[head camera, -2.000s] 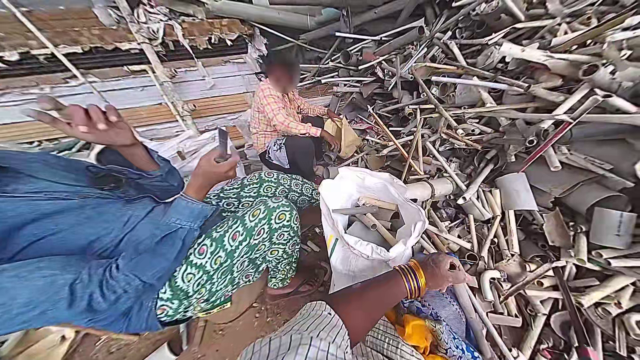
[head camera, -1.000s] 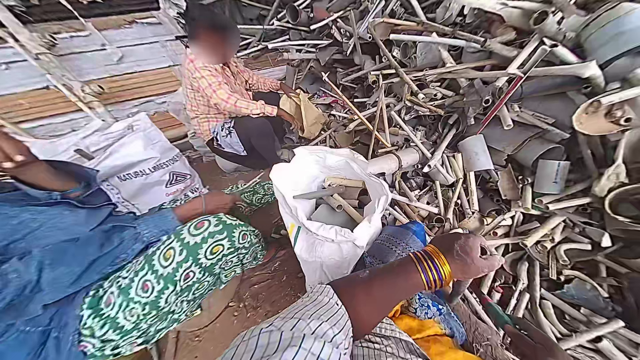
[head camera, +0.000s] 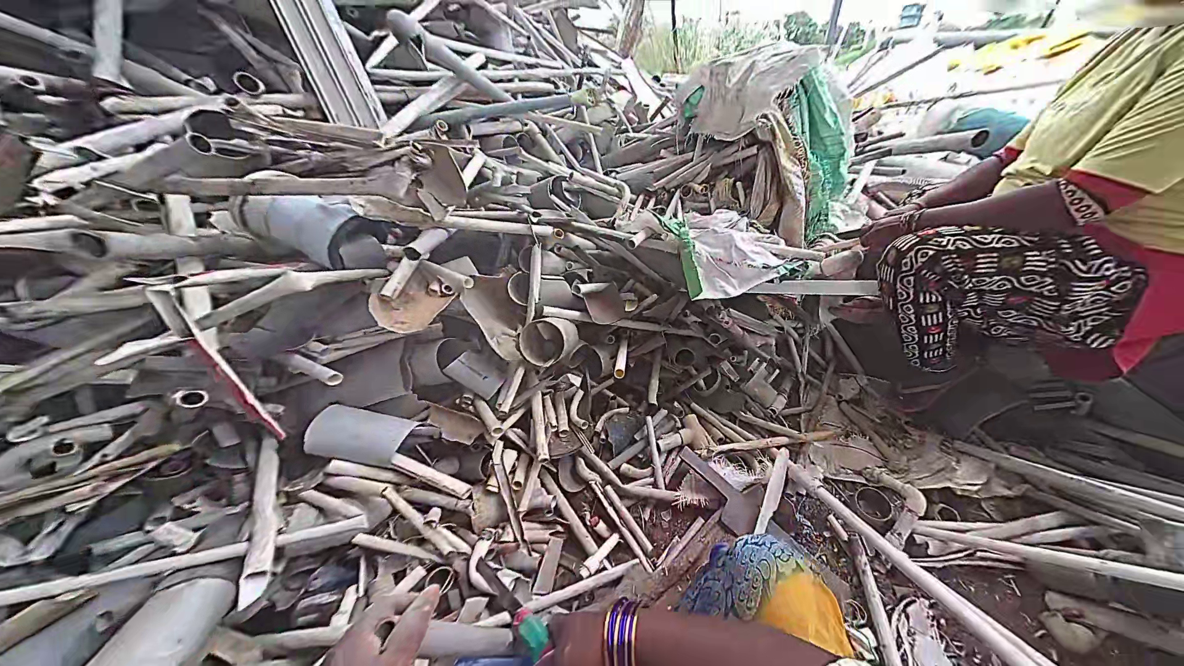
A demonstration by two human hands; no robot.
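A blurred hand, apparently my left hand [head camera: 393, 634], is at the bottom edge with its fingertips beside the end of a grey plastic pipe piece [head camera: 467, 639]. Whether it grips the pipe is unclear. A forearm with blue and gold bangles [head camera: 620, 633] reaches in from the lower right; its hand is not clearly visible, and a small green and red item [head camera: 532, 633] lies at its wrist end. Just above the forearm is blue patterned and yellow cloth [head camera: 805, 610]. Scrap plastic pipes lie all around, among them a short grey pipe [head camera: 359, 435] and an open-ended pipe [head camera: 548, 341].
A large scrap-pipe heap fills the left and middle. At the right, a person in a yellow top [head camera: 1101, 139] sits with hands at the heap, near a green and white sack [head camera: 819, 139]. Long pale pipes [head camera: 911, 555] cross the lower right; a white channel [head camera: 328, 60] slants at the top.
The view has swung far to the right. The white sack of pipe pieces and the person in a checked shirt have left the view; the person in yellow has come into it.
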